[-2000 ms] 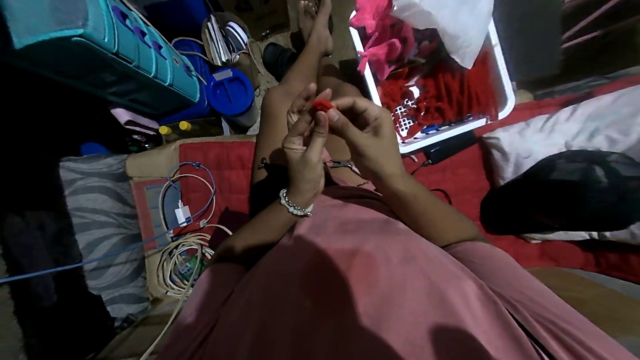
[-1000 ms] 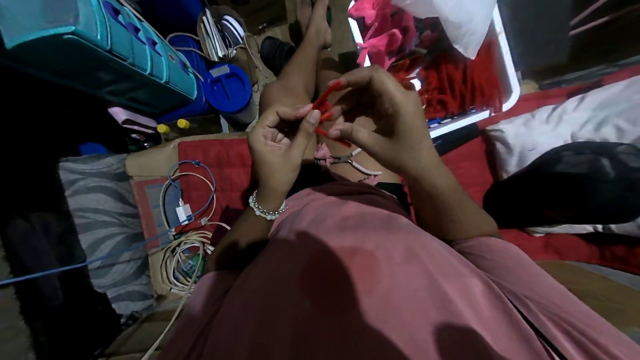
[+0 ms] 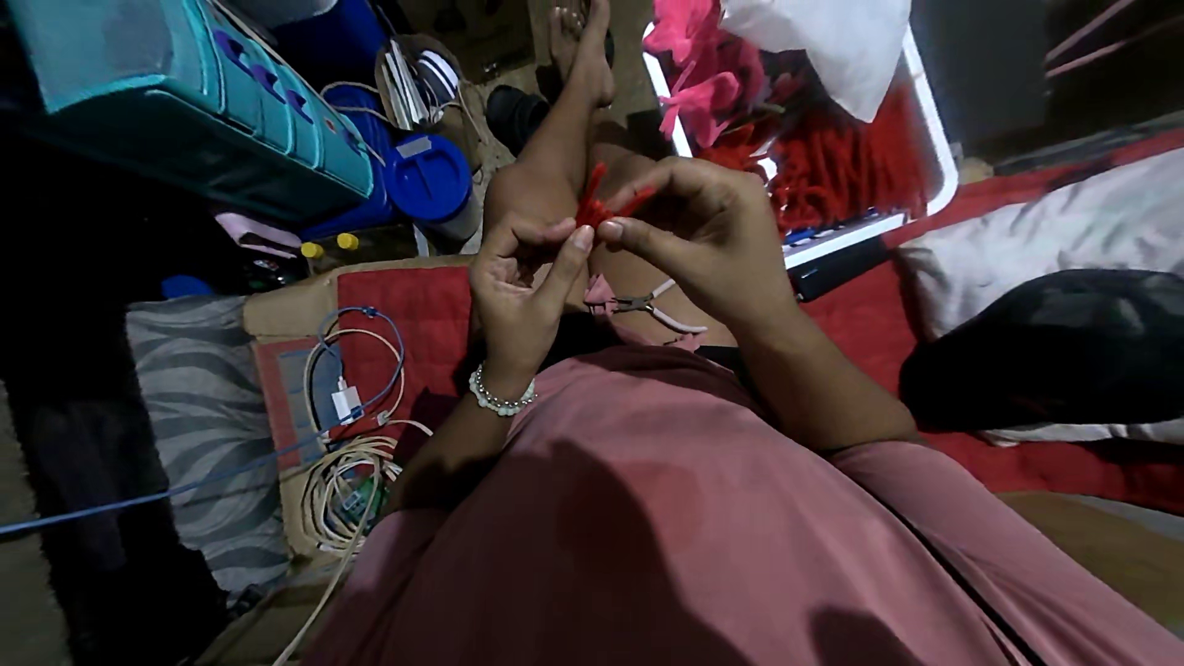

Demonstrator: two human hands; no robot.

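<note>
Between the fingertips of both hands is a small red fuzzy piece, probably pipe cleaner (image 3: pixel 592 211), with thin ends sticking out. My left hand (image 3: pixel 529 285) pinches its lower part with thumb and forefinger. My right hand (image 3: pixel 712 236) holds its right side, thumb close to the left thumb and forefinger along a red end. Pliers with pale handles (image 3: pixel 638 303) lie on the lap just below the hands, beside a small pink piece (image 3: pixel 599 294).
A white-rimmed tray (image 3: pixel 942 171) holds red fuzzy strands (image 3: pixel 856 171), pink pieces (image 3: pixel 708 102) and a white plastic bag (image 3: pixel 832 42). Coiled cables (image 3: pixel 338 490) lie at left. A blue-lidded container (image 3: pixel 430 176) and teal case (image 3: pixel 213 120) stand upper left; a pillow (image 3: pixel 1064 231) is right.
The hands were close together around a compact red piece two seconds ago; now red ends stick out of it. The pliers on the lap have come into fuller view.
</note>
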